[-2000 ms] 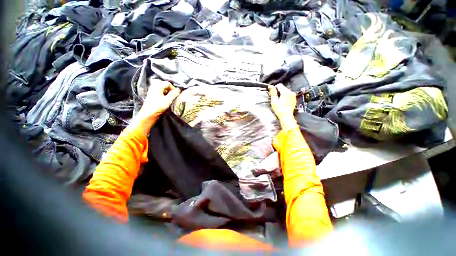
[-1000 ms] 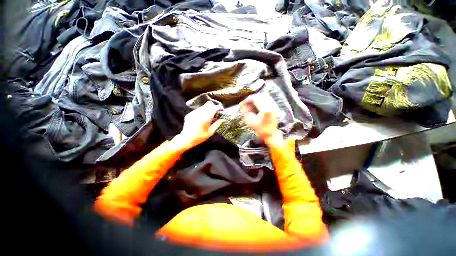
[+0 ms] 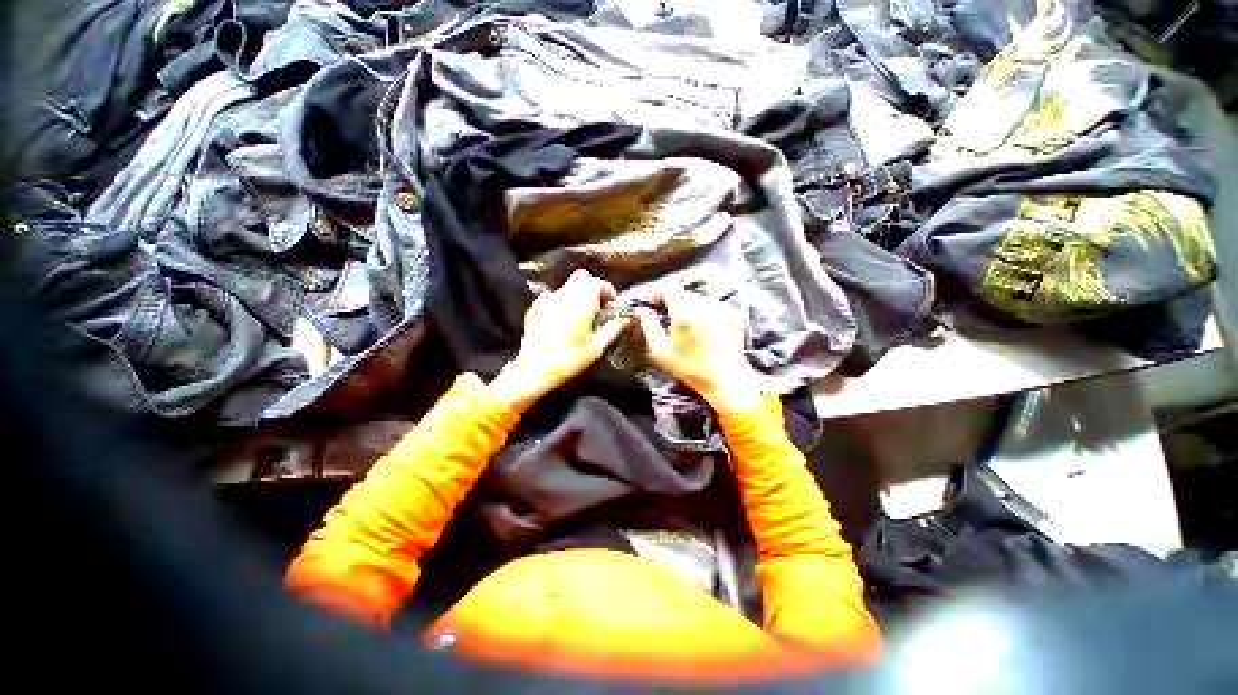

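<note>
A black-grey denim jacket (image 3: 801, 292) lies opened in front of me, partly over the table's front edge, with the pale tan wrong side of its embroidery (image 3: 611, 217) showing. My left hand (image 3: 564, 337) pinches a small fold of this cloth. My right hand (image 3: 695, 346) holds the same fold close beside it, fingertips nearly touching. The fingers hide the pinched spot, and I cannot tell whether a small tool is in my right hand. Dark cloth (image 3: 597, 468) hangs below my hands towards my lap.
A garment pile (image 3: 204, 272) covers the left and back of the table. A jacket with yellow-green embroidery (image 3: 1107, 258) lies at the right, near the white table edge (image 3: 1005, 364). Below it are a pale panel (image 3: 1093, 455) and dark cloth (image 3: 950, 543).
My hands came in from the jacket's two sides to its middle, and the cloth is now bunched instead of stretched. Over the last second my right hand closed in beside the left.
</note>
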